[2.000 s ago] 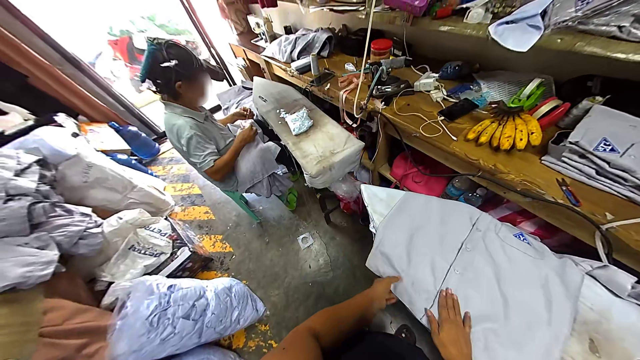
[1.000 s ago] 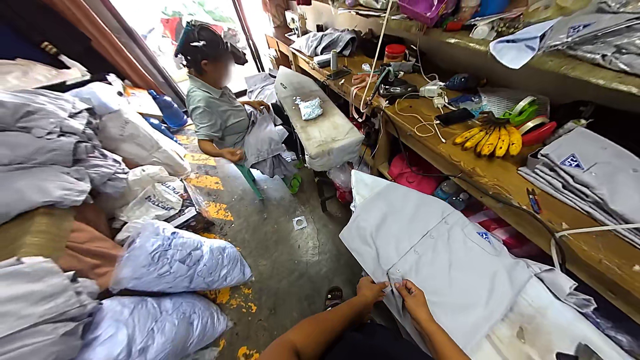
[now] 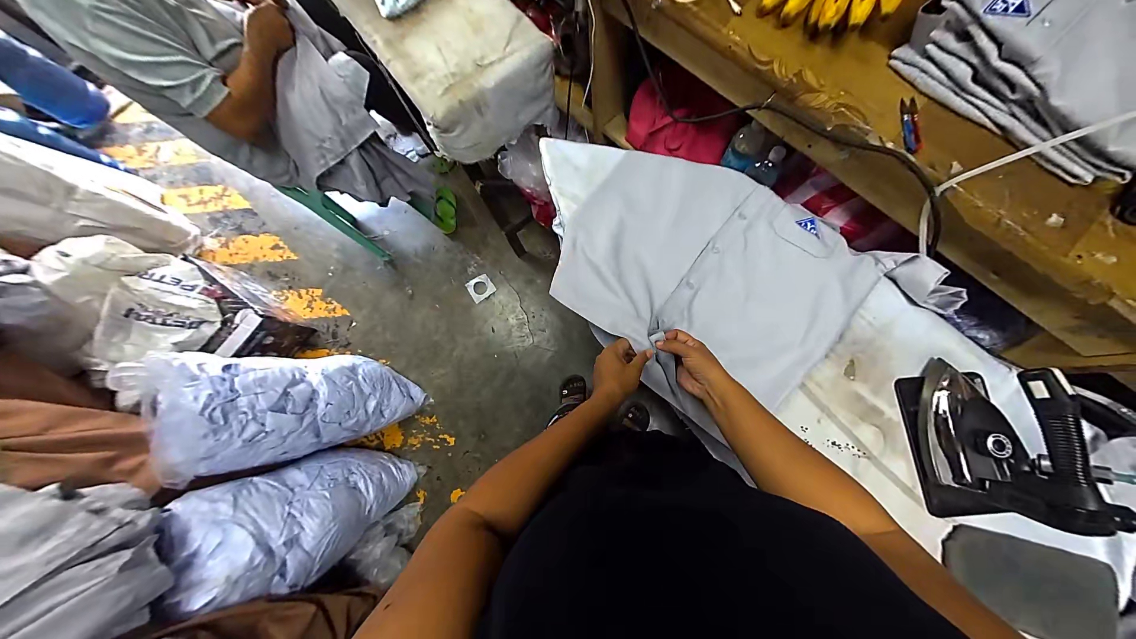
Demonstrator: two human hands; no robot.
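Note:
A light grey button-front shirt (image 3: 710,266) lies spread over a white padded ironing board (image 3: 887,382), its front placket running down toward me. My left hand (image 3: 619,366) pinches the shirt's edge at the bottom of the placket. Close beside it, my right hand (image 3: 688,357) grips the same edge between thumb and fingers, and the cloth is bunched there. A blue-and-white patch sits at the shirt's chest pocket. To the right of my right forearm, a steam iron (image 3: 985,444) rests on a dark plate on the board.
A wooden workbench (image 3: 834,89) holds folded grey shirts (image 3: 1021,98), small cutters (image 3: 911,124) and bananas (image 3: 821,11). At the upper left a person (image 3: 257,80) handles grey cloth beside another padded board (image 3: 461,71). Plastic bags of cloth (image 3: 284,408) lie on the left.
Two seconds ago my hands lay apart on the shirt, the right one flat; now both pinch its lower edge together. The view has tilted down, bringing the iron into sight.

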